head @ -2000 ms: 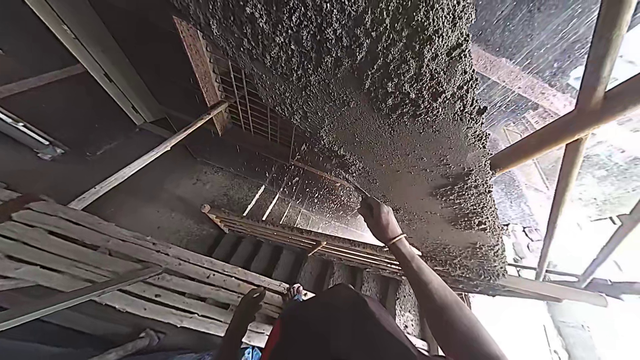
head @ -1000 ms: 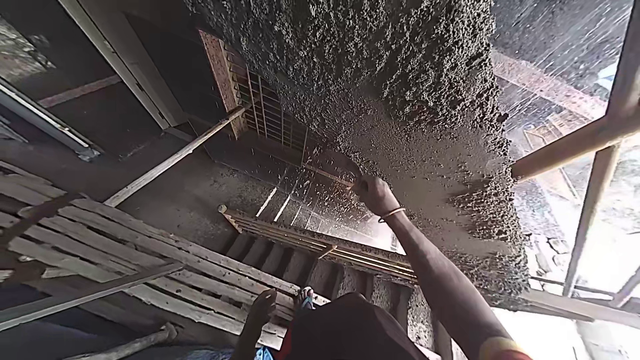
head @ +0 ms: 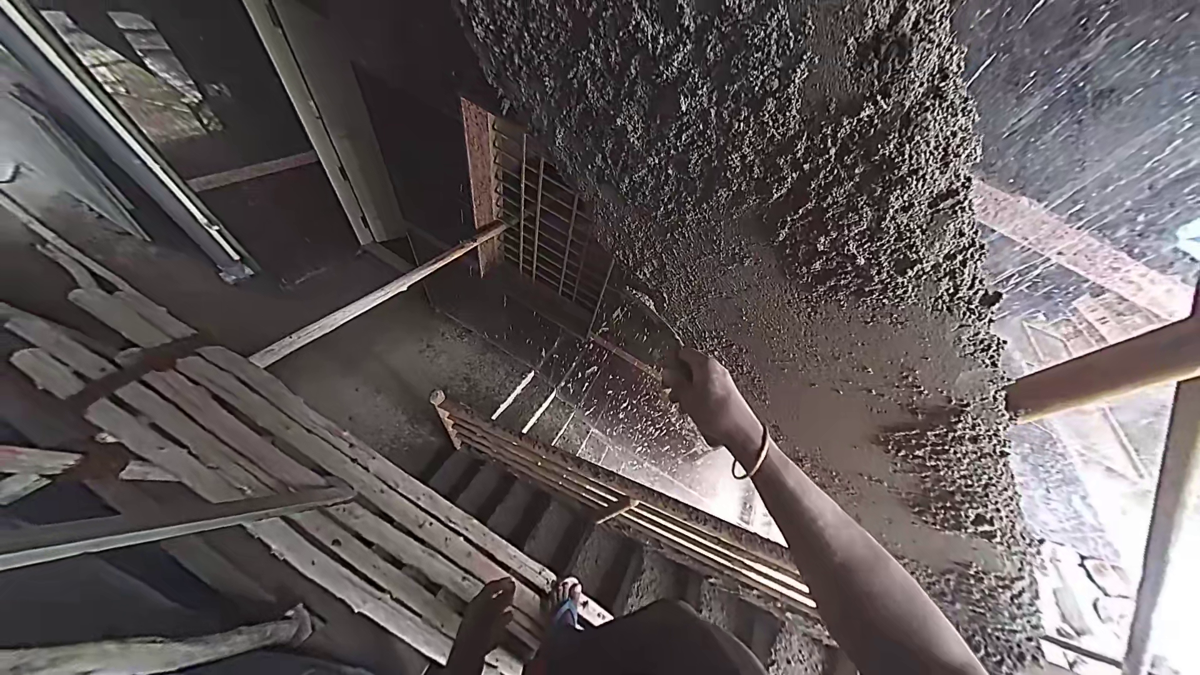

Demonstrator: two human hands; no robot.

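Note:
My right hand (head: 710, 398), with a bangle on the wrist, is closed round the end of a thin tool (head: 654, 311) that looks like a trowel seen nearly edge-on. The tool lies against or just beside the left edge of a wall face coated in wet grey mortar (head: 797, 253). That coating is lumpy at the top and flatter around the hand and forearm. My left hand (head: 492, 605) hangs low above wooden planks, dark and partly hidden, and its hold cannot be made out. Specks are in the air left of the right hand.
Rough planks (head: 375, 506) form a platform at lower left, with a foot (head: 567, 595) at its edge. Below run concrete stairs (head: 525, 520) beside a railing (head: 609, 506). A wooden pole (head: 375, 300) slants toward a barred window (head: 544, 216). Scaffold poles (head: 1106, 370) stand at right.
My right hand stays near the left edge of the mortared wall, with its tool. My left hand stays low. The view has shifted somewhat, showing more of the left side.

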